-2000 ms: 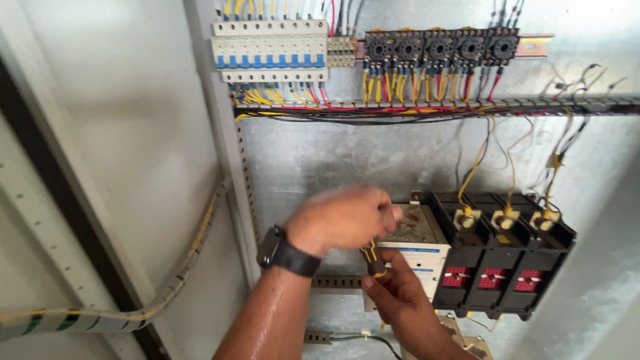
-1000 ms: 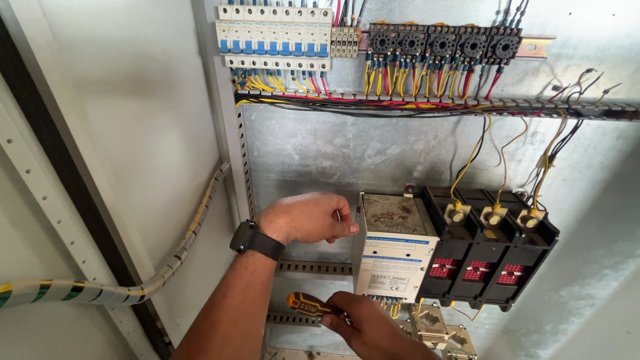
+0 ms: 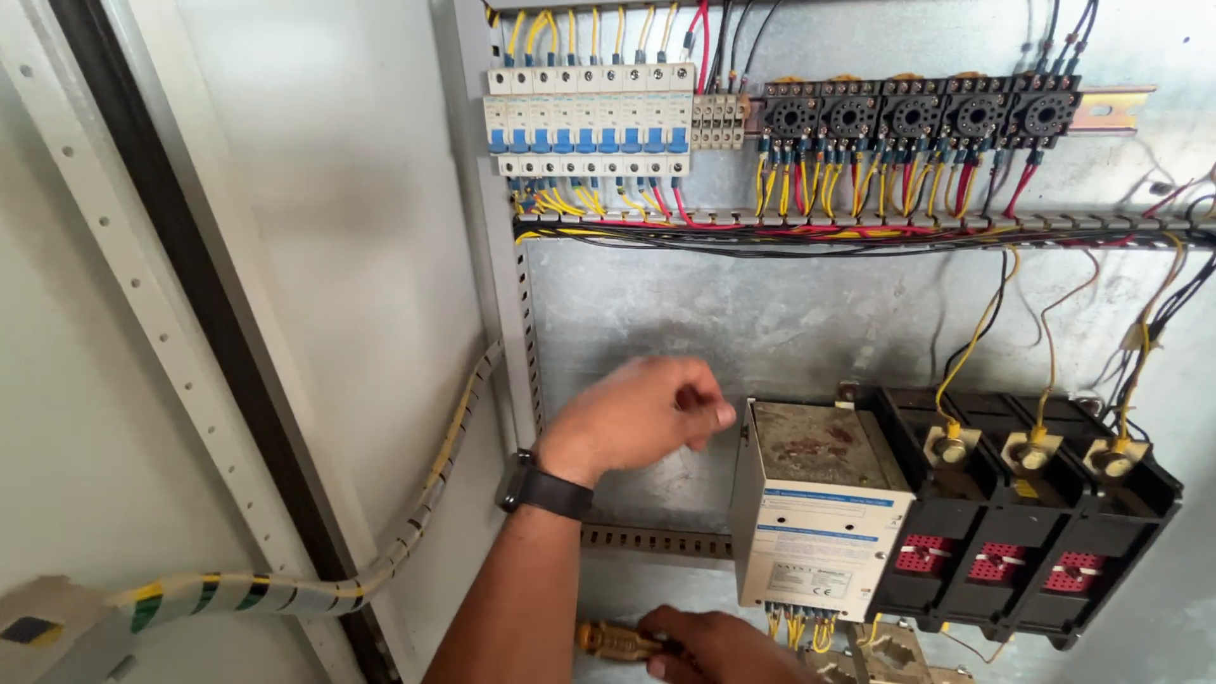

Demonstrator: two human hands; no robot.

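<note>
My left hand, with a black watch strap on its wrist, is curled just left of a cream metal control box. Its thumb and fingertips meet near the box's upper left edge; whether something small is between them cannot be made out. Lower down, my right hand holds a screwdriver by its yellow and black handle, which points left. The screwdriver's shaft is hidden by the hand. Beside the cream box stands a black three-pole switching unit with red perforated inserts and yellow wires bolted on top.
Miniature circuit breakers and round black relay sockets line the upper rail. Bundled wires run along a slotted duct beneath them. A wrapped cable crosses the cabinet's left side. Wires leave the box's underside above metal terminals.
Two seconds ago both hands were close together at the cream box with the screwdriver. They have moved apart, the right hand lower with the screwdriver, the left hand staying left of the box.
</note>
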